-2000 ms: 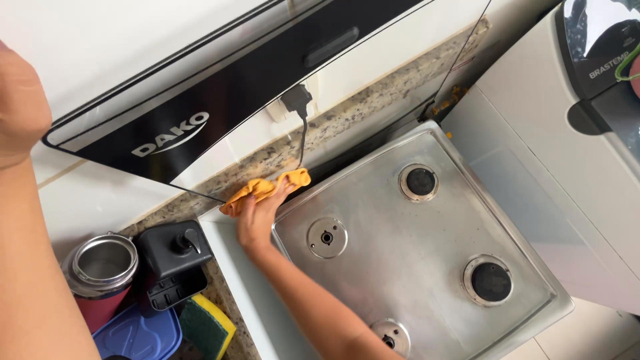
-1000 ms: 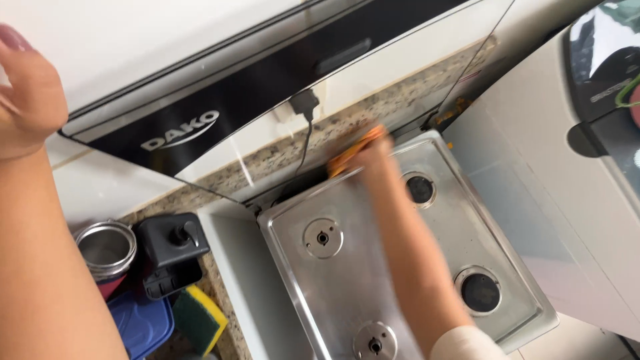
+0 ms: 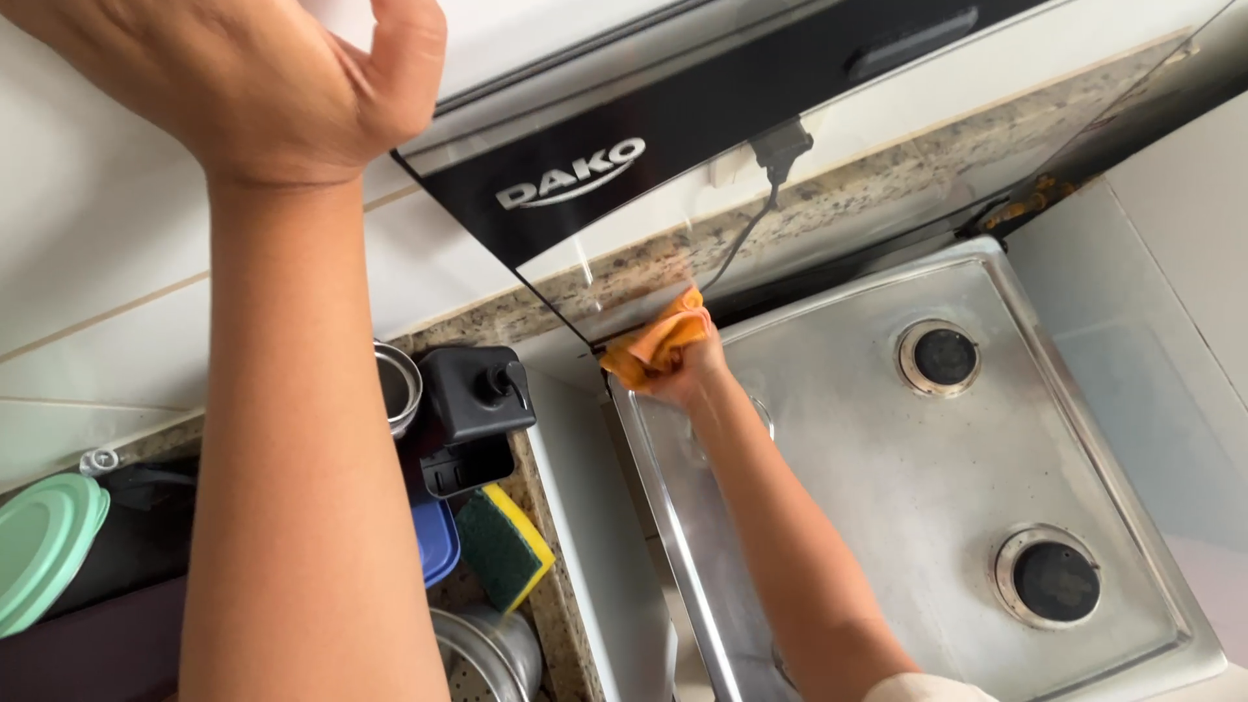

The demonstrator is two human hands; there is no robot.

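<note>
My right hand [image 3: 692,370] grips an orange cloth [image 3: 658,346] at the back left corner of the stainless steel cooktop [image 3: 877,468], against the lower edge of the raised glass stove lid [image 3: 663,127]. Part of the hand is hidden by the cloth. My left hand [image 3: 302,97] is raised at the upper left, close to the camera, in front of the lid's left end; its fingertips are cut off by the frame, and whether it holds the lid cannot be seen. Two dark burners show on the right of the cooktop, and my right forearm covers part of its left side.
A black plug and cord [image 3: 780,161] hang behind the glass. Left of the stove, the granite counter holds a black soap dispenser [image 3: 478,395], a green and yellow sponge [image 3: 507,546], a steel colander [image 3: 487,653] and a mint green lid [image 3: 49,546]. A white appliance [image 3: 1180,234] stands at the right.
My right hand has moved the orange cloth from the middle of the cooktop's back edge left to its back left corner. My left hand and forearm reach further into view.
</note>
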